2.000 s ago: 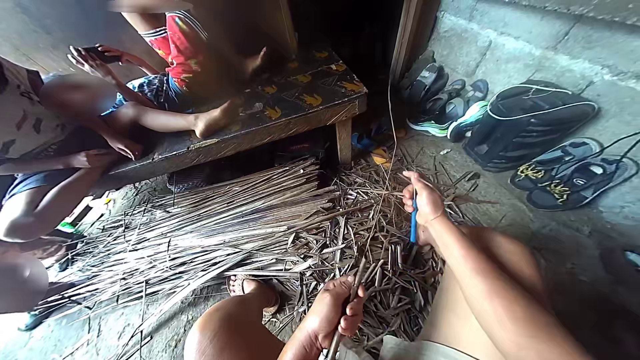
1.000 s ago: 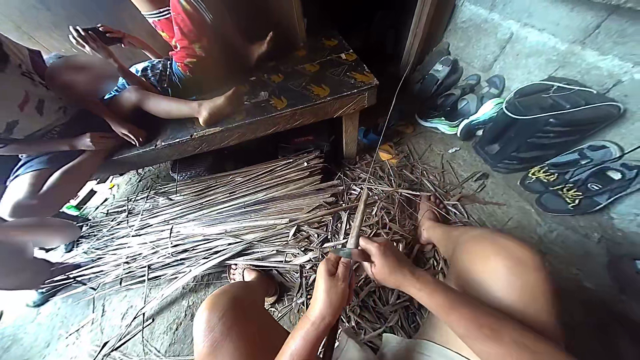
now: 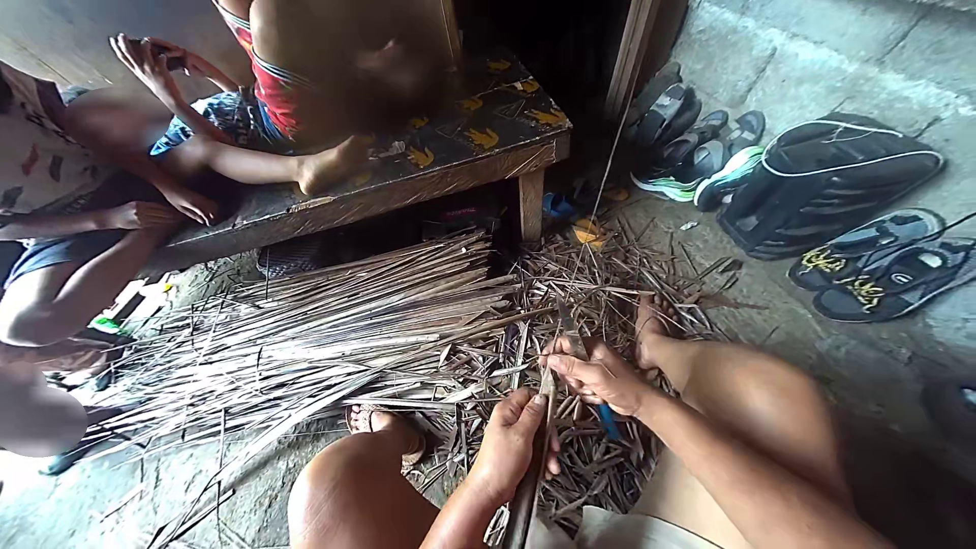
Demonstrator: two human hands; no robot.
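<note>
My left hand (image 3: 512, 438), low in the middle, is closed around a dry brown palm frond strip (image 3: 524, 496) that runs down toward my lap. Just right of it, my right hand (image 3: 598, 374) grips a knife (image 3: 608, 421) with a blue handle, its narrow blade pointing up and away. The fingers of that hand also touch the upper end of the strip. A pile of short dry leaf scraps (image 3: 602, 465) lies under both hands and between my feet. To the left, many long thin stalks (image 3: 366, 320) are spread over the concrete floor.
A wooden bench (image 3: 545, 152) with a patterned top stands beyond the stalks; people sit on and beside it at the left, one holding a phone. At right, a black bag (image 3: 831, 183), sandals (image 3: 892, 267) and other shoes (image 3: 679, 145) lie by a block wall. My knees flank both hands.
Two seconds ago my right hand was raised away to the right with the blue-handled knife; one second ago it was beside my left hand, and it remains near it now.
</note>
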